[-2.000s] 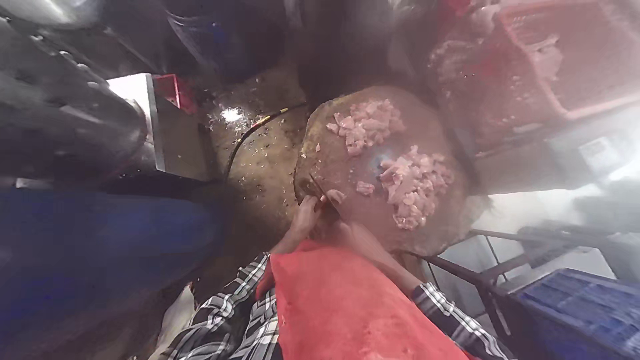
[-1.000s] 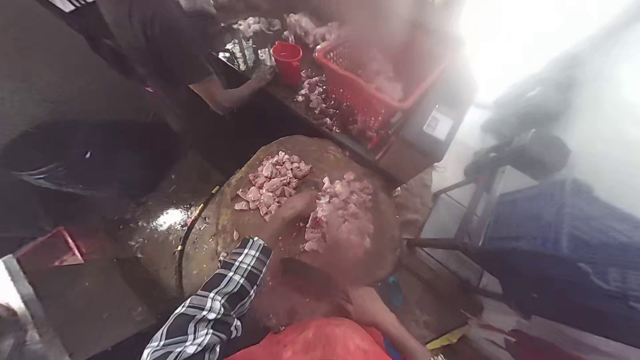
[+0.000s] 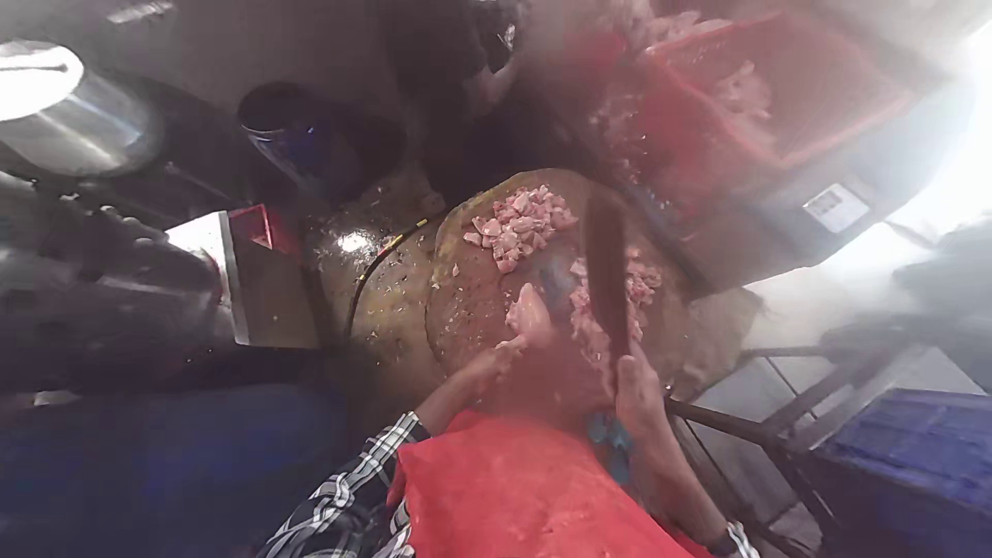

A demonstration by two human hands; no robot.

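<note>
On a round chopping block, my left hand grips the near end of a larger piece of raw meat. My right hand is closed round the handle of a cleaver, whose broad dark blade points away from me above the block. One pile of chopped raw meat lies at the block's far side. A second pile of chopped meat is to the right, partly hidden behind the blade. Haze blurs the near part of the block.
Beyond the block at right stands a red plastic basket with meat in it. A blue crate and a metal frame are at the right. A blue barrel stands at far left, and a black hose lies on the floor.
My left hand was over the meat piles one second ago and now holds a larger piece at the block's near side. The cleaver now shows raised in my right hand. The view has shifted.
</note>
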